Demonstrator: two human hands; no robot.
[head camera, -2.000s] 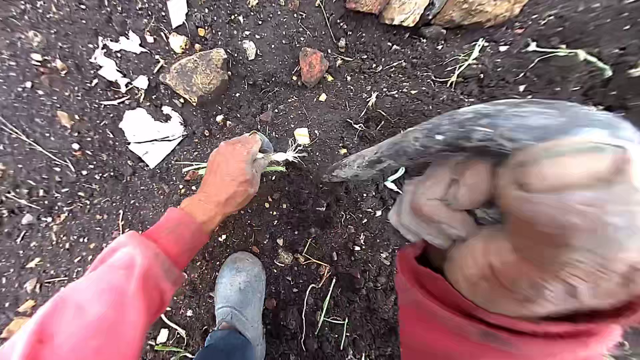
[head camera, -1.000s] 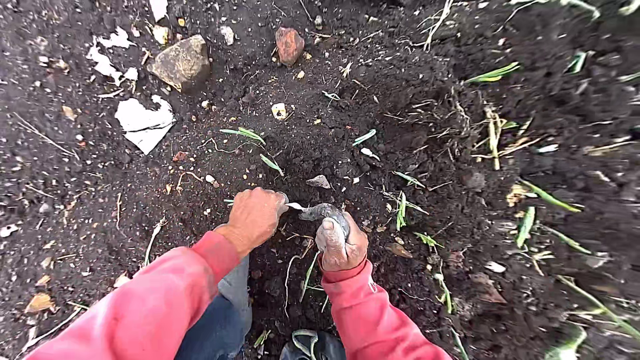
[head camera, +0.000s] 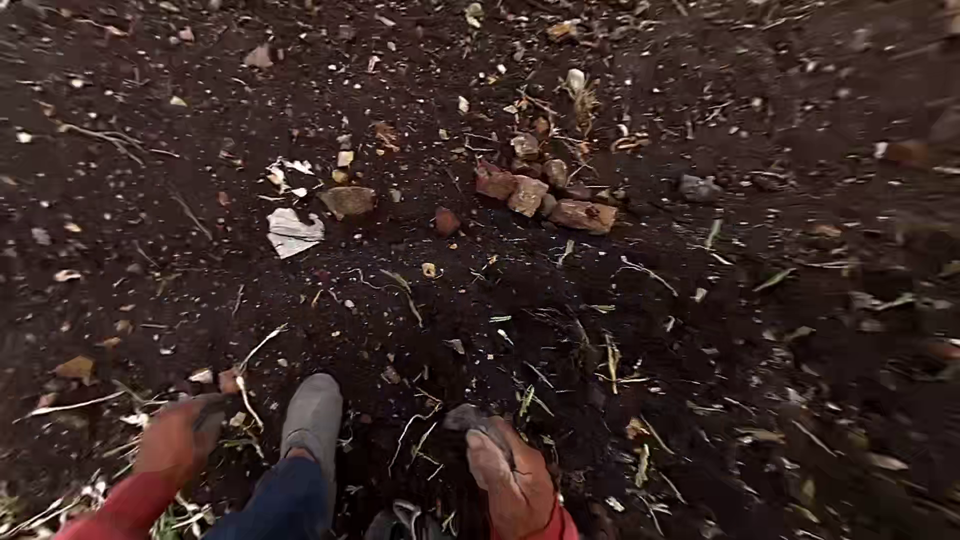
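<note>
My left hand (head camera: 176, 439) is low at the left, over the soil beside a pile of pale stalks and roots (head camera: 191, 517). It is blurred, and whether anything is between its fingers cannot be told. Just right of the bottom centre, my right hand (head camera: 514, 472) is closed on a dark grey, curved tool. The tool's blunt tip (head camera: 463, 417) sticks out past the thumb to the upper left; the rest is hidden by the fingers.
A grey shoe (head camera: 313, 416) stands between my hands, another (head camera: 409, 521) at the bottom edge. Ahead lie a row of broken stones (head camera: 527, 196), a brown stone (head camera: 349, 201) and a crumpled white scrap (head camera: 295, 232). Green shoots (head camera: 611, 364) dot the dark soil (head camera: 525, 285) at right.
My hands, together near the tool's tip one second ago, are now wide apart; the left is far to the left by the pale stalks. The view takes in more ground ahead.
</note>
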